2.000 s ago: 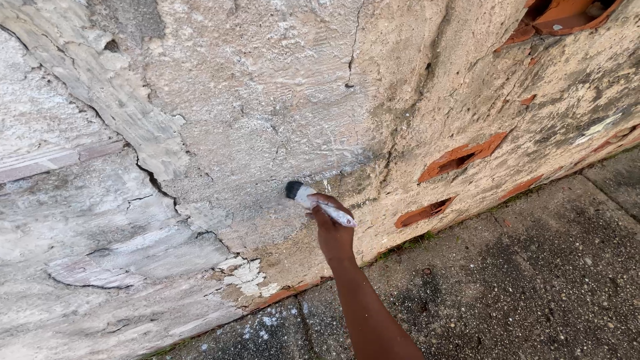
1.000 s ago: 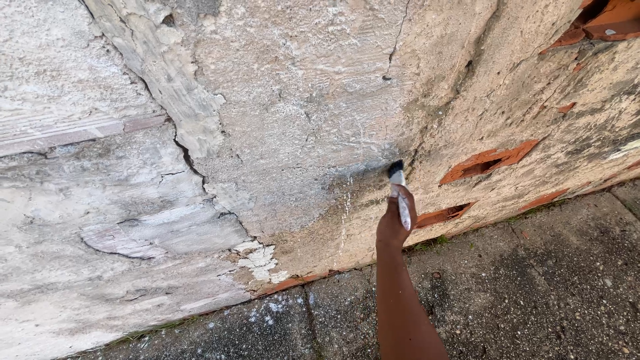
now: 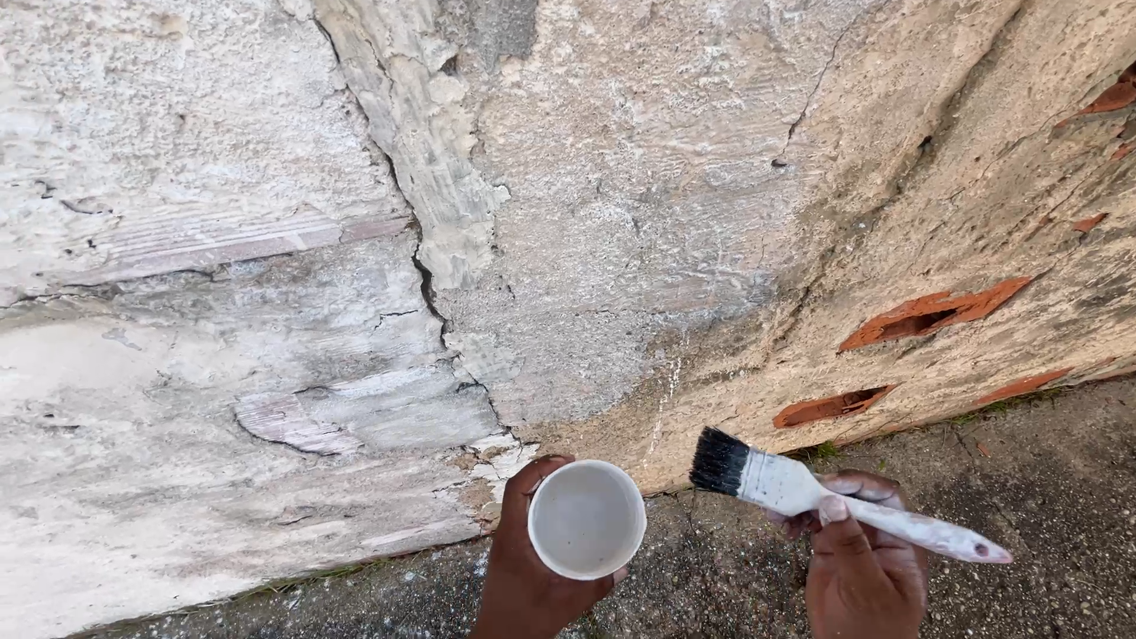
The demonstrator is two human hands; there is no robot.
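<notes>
My left hand (image 3: 524, 568) is wrapped around a white cup (image 3: 587, 519) of thin, whitish liquid, low in the middle of the view. To its right, my right hand (image 3: 856, 550) grips a paintbrush (image 3: 799, 488) by its paint-smeared white handle. The dark bristles point up and left, apart from both the cup and the wall. Behind them stands a cracked plaster wall (image 3: 621, 240), whitish on the left and tan on the right, with a few white drips below its rough grey patch.
Two broken openings show red hollow brick, an upper one (image 3: 932, 312) and a lower one (image 3: 832, 406), at the right. A long crack (image 3: 424, 275) runs down the plaster. Rough pavement (image 3: 1021, 524) meets the wall's foot, with some grass along the joint.
The brush has come away from the wall, where its bristles were near the grey patch's lower right edge. My left hand and the cup have come into view.
</notes>
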